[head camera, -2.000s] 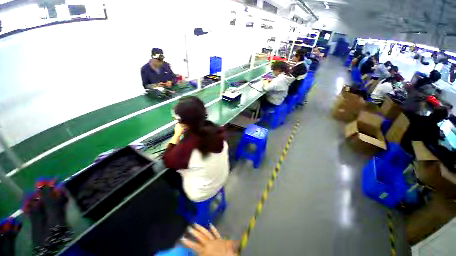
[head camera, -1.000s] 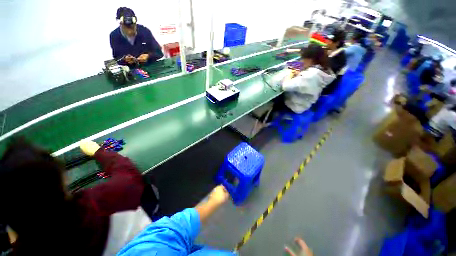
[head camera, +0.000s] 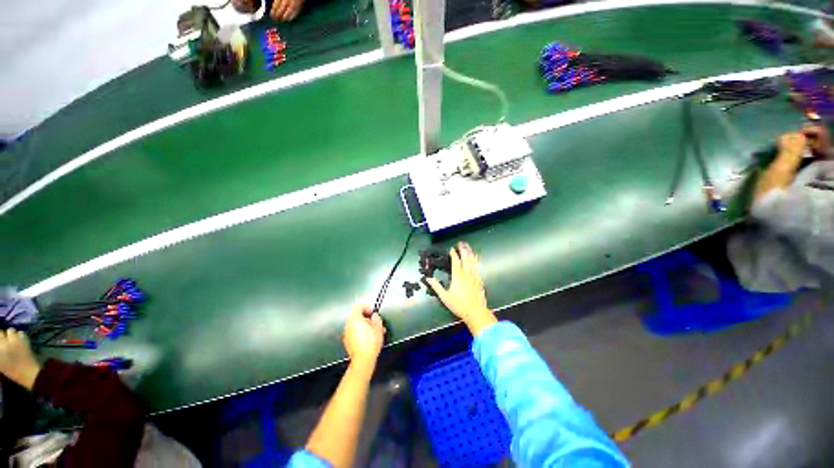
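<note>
The white bench press (head camera: 475,187) with a black base stands on the green bench, its round green button at the near right. A thin black cord (head camera: 395,270) runs from near the press towards the bench edge. My left hand (head camera: 364,336) is closed around the cord's near end at the edge. My right hand (head camera: 465,285) is palm down with fingers spread, at the right of a small pile of black pieces (head camera: 433,262) in front of the press, touching or just over it. Its palm side is hidden.
A blue stool (head camera: 462,402) is below the bench edge. A white post (head camera: 430,82) rises behind the press. Cable leads (head camera: 114,306) lie at the left, more (head camera: 585,69) behind the divider. Seated people are at both sides; another person's hands show across the bench.
The view has moved up to the bench and tilted down at the press. My left hand has taken hold of the cord, and my right hand has come over the bench to the black pieces.
</note>
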